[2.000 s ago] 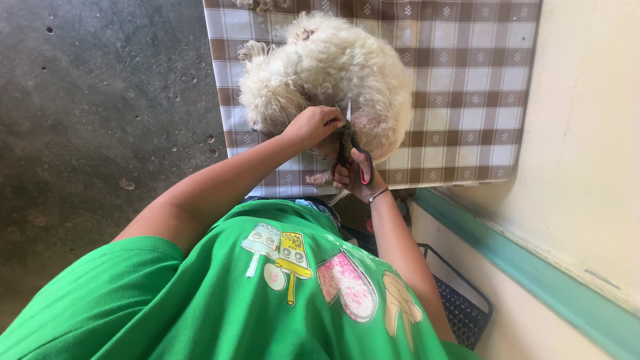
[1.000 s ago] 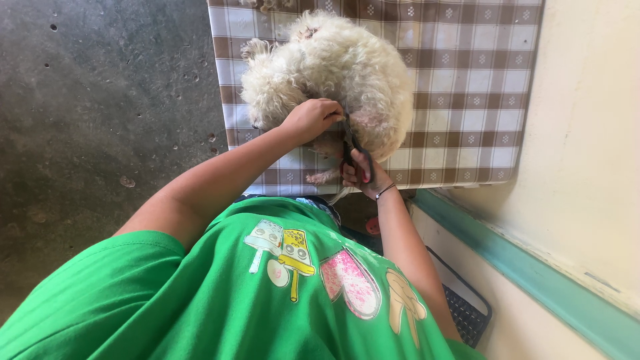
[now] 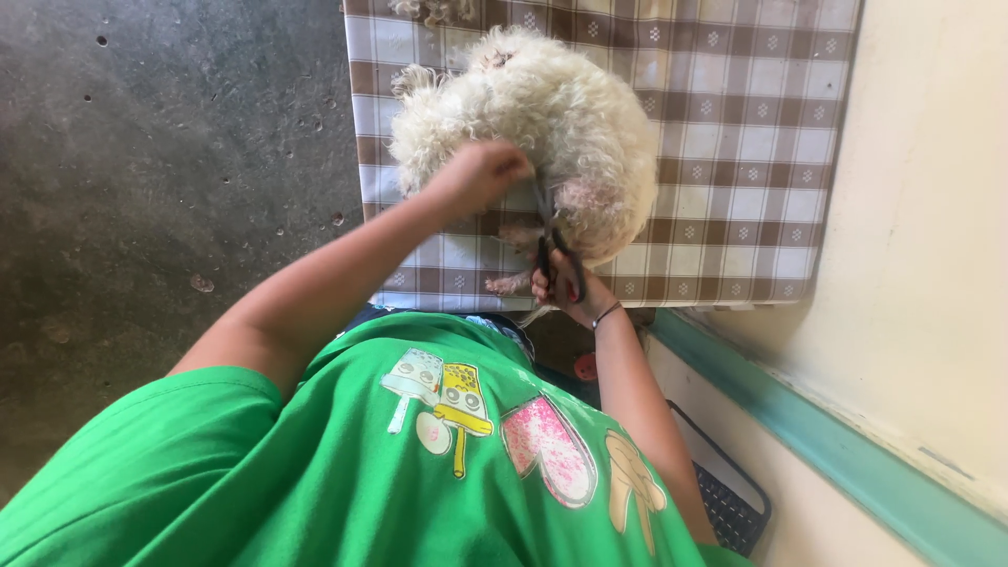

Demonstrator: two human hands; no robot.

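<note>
A curly, cream-coloured dog (image 3: 575,118) lies curled on a checked tablecloth, its thin legs toward my body. My right hand (image 3: 568,282) grips a pair of scissors with dark handles (image 3: 576,272), the blades pointing away from me along the dog's belly and flank. Whether the blades are apart is blurred. My left hand (image 3: 492,169) is over the dog's side, just left of the blade tips, with its fingers bent together and blurred; I cannot tell whether fur is between them.
Loose clumps of fur (image 3: 433,9) lie at the far edge of the checked tablecloth (image 3: 732,157). A cream wall with a green ledge (image 3: 787,409) stands close on the right. Below it is a dark plastic basket (image 3: 728,508). Grey concrete floor (image 3: 173,142) shows at left.
My left hand has shifted slightly away from me, off the spot by the blades where its fingers were. My right hand keeps hold of the scissors near the dog's belly.
</note>
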